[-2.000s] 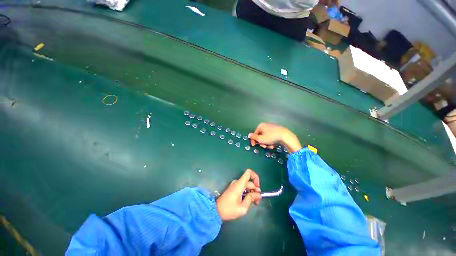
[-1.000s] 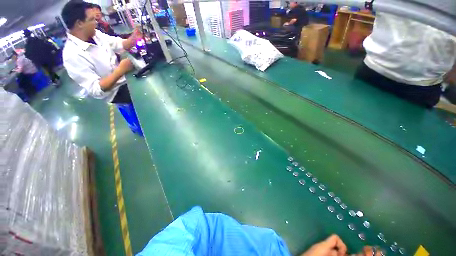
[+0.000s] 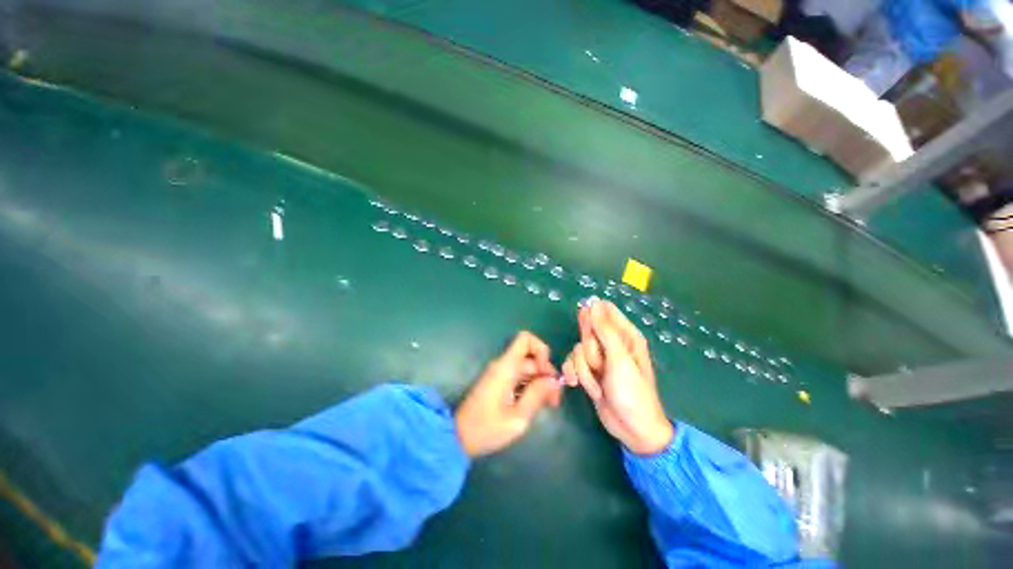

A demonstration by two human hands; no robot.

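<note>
Small silver discs, perhaps button cells (image 3: 491, 271), lie in two long staggered rows on the dark green surface (image 3: 367, 333). My left hand (image 3: 502, 402) is curled near the surface, below the rows, its fingertips closed on a small shiny piece (image 3: 559, 380), probably the end of the silver stack; the rest is hidden. My right hand (image 3: 620, 376) is beside it, lower fingers touching that piece. Its thumb and forefinger reach up to the lower row and pinch a silver disc (image 3: 589, 301). Both arms wear blue sleeves.
A yellow square (image 3: 637, 275) lies just beyond the rows. A clear plastic bag (image 3: 802, 489) lies by my right forearm. A metal post (image 3: 944, 383) stands at the right. A white-topped carton (image 3: 828, 111) is on the far side, near a person's blue sleeve.
The view has swung away from the hall and back down to the rows. Both hands are now fully in view, close together. The yellow square shows whole beyond the rows.
</note>
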